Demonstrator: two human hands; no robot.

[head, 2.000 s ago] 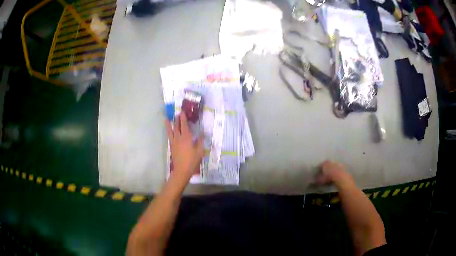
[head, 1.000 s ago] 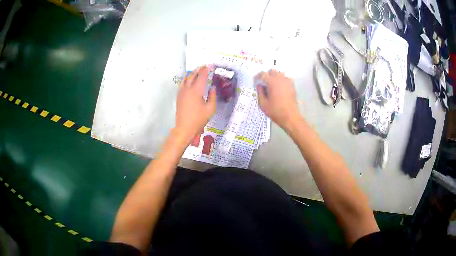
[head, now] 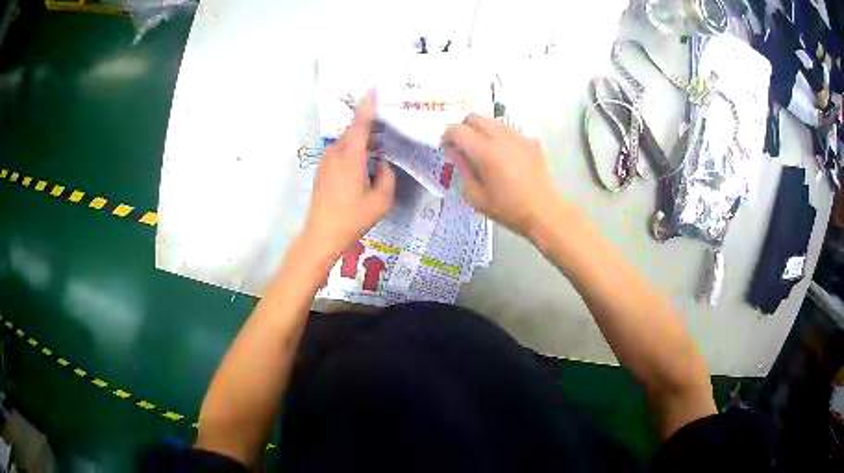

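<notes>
Printed order sheets [head: 421, 226] lie stacked in front of me, with yellow highlights and small red garment drawings near the lower edge. My left hand [head: 352, 180] holds a small pale, shiny bag [head: 409, 159] tilted above the sheets, between fingers and thumb. My right hand [head: 495, 171] is at the bag's right side with its fingers bent; whether it grips anything is hidden by blur. A small dark-red piece [head: 447, 174] shows just below the right fingertips; I cannot tell if it is held or lies on the sheet.
To the right lie scissors [head: 662, 171], a looped tape measure [head: 592, 115], a large shiny polybag [head: 722, 157] and a folded dark fabric piece [head: 785, 240]. Navy and white cut pieces [head: 800, 65] are heaped at the far right. A clear ring [head: 708, 14] lies at the top.
The small bag with the dark-red piece lay flat on the sheets; now a pale bag is raised and tilted in my left hand. My right hand came in from the table's right front.
</notes>
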